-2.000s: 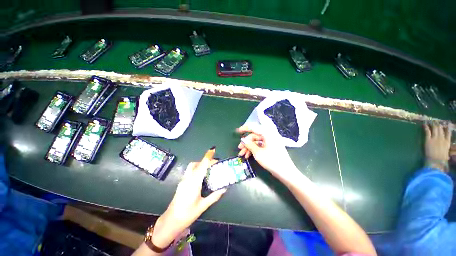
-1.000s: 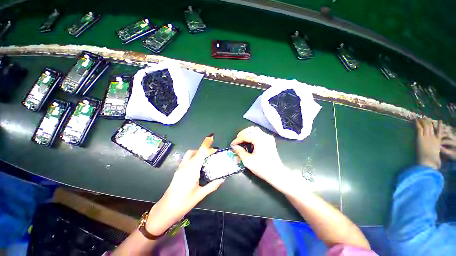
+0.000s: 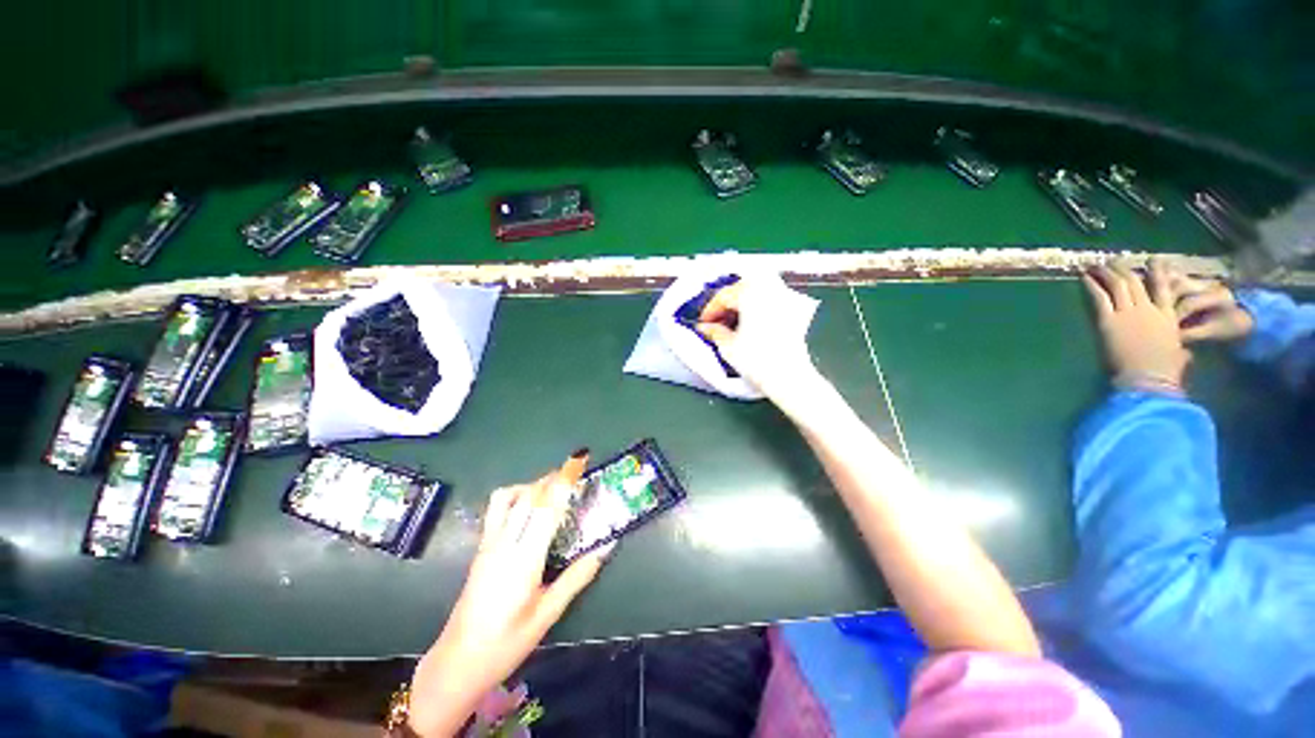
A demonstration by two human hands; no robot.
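My left hand [image 3: 522,555] holds an open phone assembly [image 3: 620,498] by its left end, low over the bench, with its green and silver inside facing up. My right hand [image 3: 750,335] is at the mouth of the right white parts bag [image 3: 675,353], fingertips in the small black parts [image 3: 700,304]. The fingers look pinched, but whether a part is between them cannot be told. The left parts bag [image 3: 450,353] stands open with a heap of black parts [image 3: 387,355].
Several phone assemblies [image 3: 198,476] lie at the left, some stacked. A single phone [image 3: 364,500] lies before the left bag. Beyond the pale edge strip [image 3: 577,271], phones and a red-edged one [image 3: 542,214] lie on the green belt [image 3: 635,231]. A person's hands [image 3: 1147,329] and blue sleeve are at the right.
My right hand has moved from the phone up to the right bag. The phone in my left hand is uncovered and tilted up at its right end. The view has shifted.
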